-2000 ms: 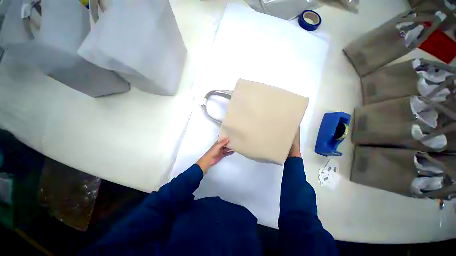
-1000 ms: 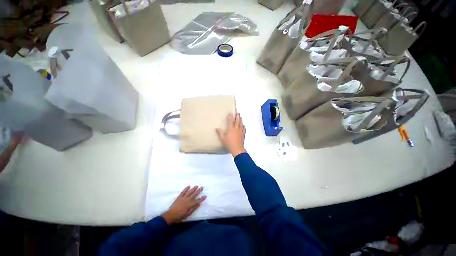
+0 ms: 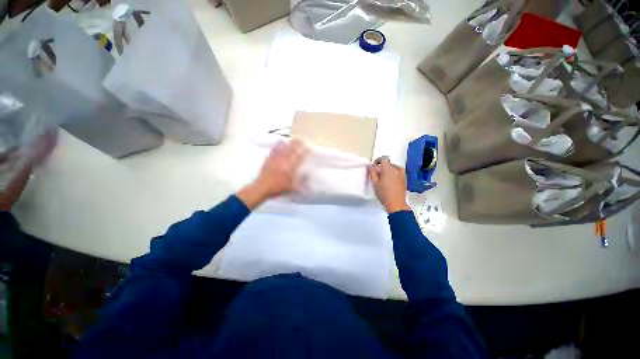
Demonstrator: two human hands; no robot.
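Observation:
A taupe handbag (image 3: pixel 335 130) lies flat on the stack of white tissue paper (image 3: pixel 309 245), its handles to the left. A tissue sheet (image 3: pixel 335 177) is folded up over the bag's near half. My left hand (image 3: pixel 281 168), blurred, is on the sheet's upper left part; whether its fingers grip is unclear. My right hand (image 3: pixel 388 181) pinches the sheet's edge at the bag's right side. The blue tape dispenser (image 3: pixel 422 165) stands just right of my right hand.
Wrapped bags (image 3: pixel 172 77) stand at left. Unwrapped taupe bags (image 3: pixel 491 200) and a red item (image 3: pixel 542 32) are at right. Small labels (image 3: pixel 431 216) lie below the dispenser. A blue tape roll (image 3: pixel 372 41) and plastic bag (image 3: pixel 337 17) lie beyond the paper. Another person's blurred hand (image 3: pixel 35 158) is at far left.
The bag was held in both hands, then laid flat. The near tissue is now folded over it. My left hand moved from the bare paper onto the fold; my right hand took the sheet's edge.

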